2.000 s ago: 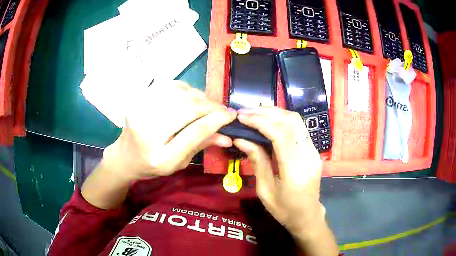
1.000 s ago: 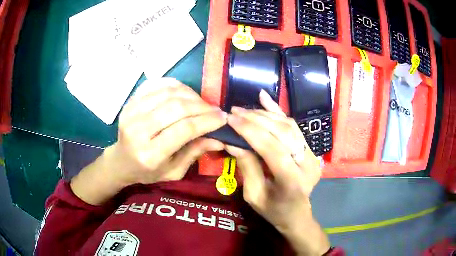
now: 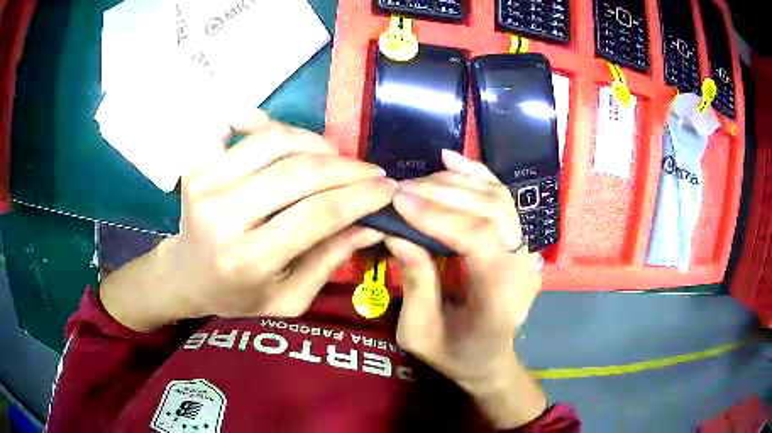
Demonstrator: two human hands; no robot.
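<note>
My left hand (image 3: 279,220) and my right hand (image 3: 465,254) meet at the near left of the orange-red phone tray (image 3: 592,237). Both grip a thin black item (image 3: 406,230) by its edges, mostly hidden by the fingers; I cannot tell whether it is a phone or a back cover. Just beyond lies a black phone (image 3: 417,110) with its screen up, its lower part hidden by my hands. A second keypad phone (image 3: 515,118) lies slightly tilted beside it. A yellow hang tag (image 3: 371,292) hangs below my hands.
White loose sleeves (image 3: 203,76) overlap on the green bench (image 3: 76,186) at left. Several keypad phones (image 3: 622,38) fill the tray's far row. A printed label (image 3: 613,131) and a crinkled phone sleeve (image 3: 679,190) lie in near-row pockets at right.
The view has shifted, so the tray and sleeves sit slightly higher in the picture. Both hands keep hold of the black item; its angle has changed slightly.
</note>
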